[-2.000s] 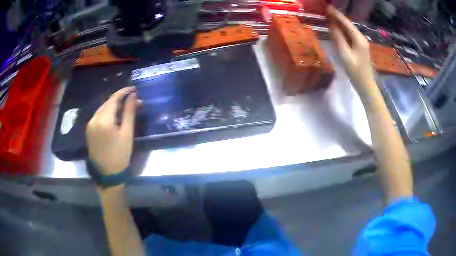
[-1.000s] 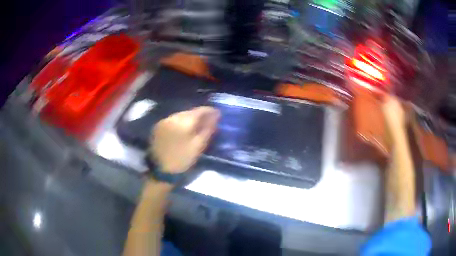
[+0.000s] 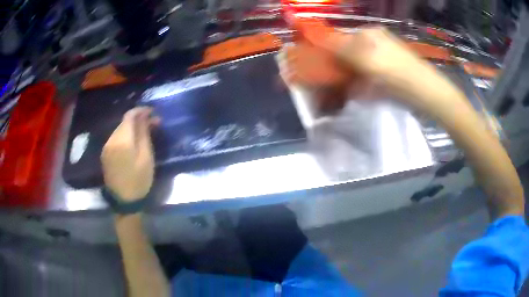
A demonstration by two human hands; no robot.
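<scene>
The black base block (image 3: 232,110) lies in front of me, with white scuffs and a silver-white strip (image 3: 181,85) on its top. My left hand (image 3: 131,145) is over the block's left part, fingertips pinched together near the strip; whether a small part is between them is hidden. My right hand (image 3: 371,58) is blurred at the orange-brown stacked plates (image 3: 316,61) right of the block. Its fingers are over the stack's right side; blur hides whether they grip a plate.
Red bins (image 3: 28,145) stand at the left. Orange guide plates (image 3: 238,49) line the block's rear edge. A black machine head (image 3: 145,26) is above the rear. Metal rails with orange plates (image 3: 429,51) run behind and right. A red light (image 3: 312,4) glows behind the stack.
The camera view has swung back after turning. My right hand has come from behind the stack to its right side, with the forearm now slanting across the right. My left hand stays over the block.
</scene>
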